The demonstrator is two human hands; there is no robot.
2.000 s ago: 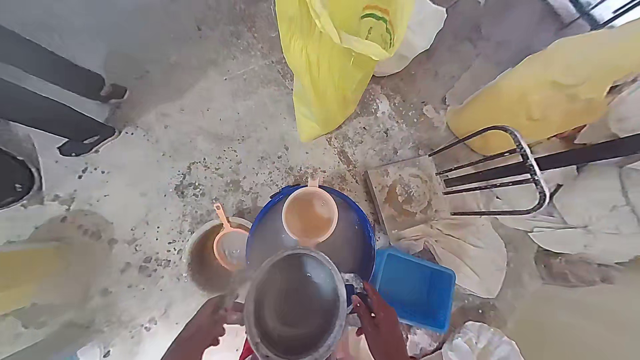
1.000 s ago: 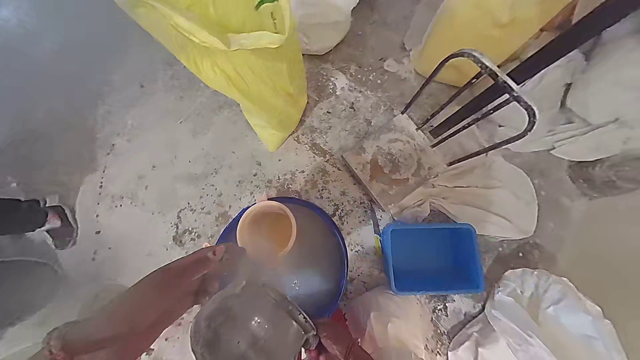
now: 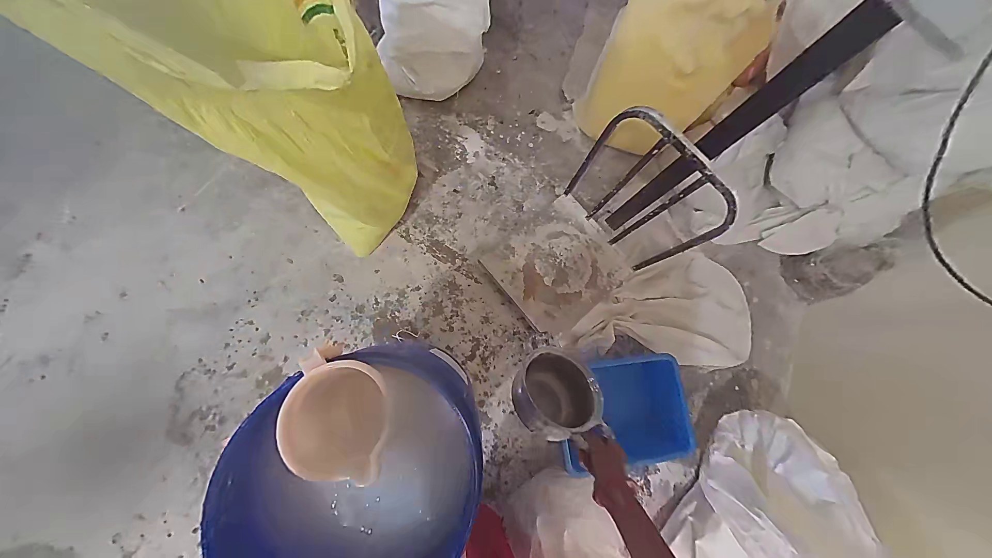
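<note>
My right hand [image 3: 607, 463] is closed on the handle of a dirty grey mug [image 3: 559, 390], whose open mouth faces up. The mug is over the left side of a blue rectangular plastic tub [image 3: 647, 411]. To the left stands a large blue drum [image 3: 256, 480] holding greyish liquid. A peach plastic jug [image 3: 333, 422] sits in the drum near its rim. My left hand is out of the picture.
A platform scale with a metal rail [image 3: 717, 190] stands beyond the tub, a cream cloth sack [image 3: 697, 310] beside it. A yellow sack [image 3: 333, 155] is at upper left, an open white sack [image 3: 775, 480] at lower right. Other sacks lie at upper right.
The right hand and mug have moved right, from beside the drum to the blue tub. My left hand, seen near the drum earlier, has left the view. The view has shifted.
</note>
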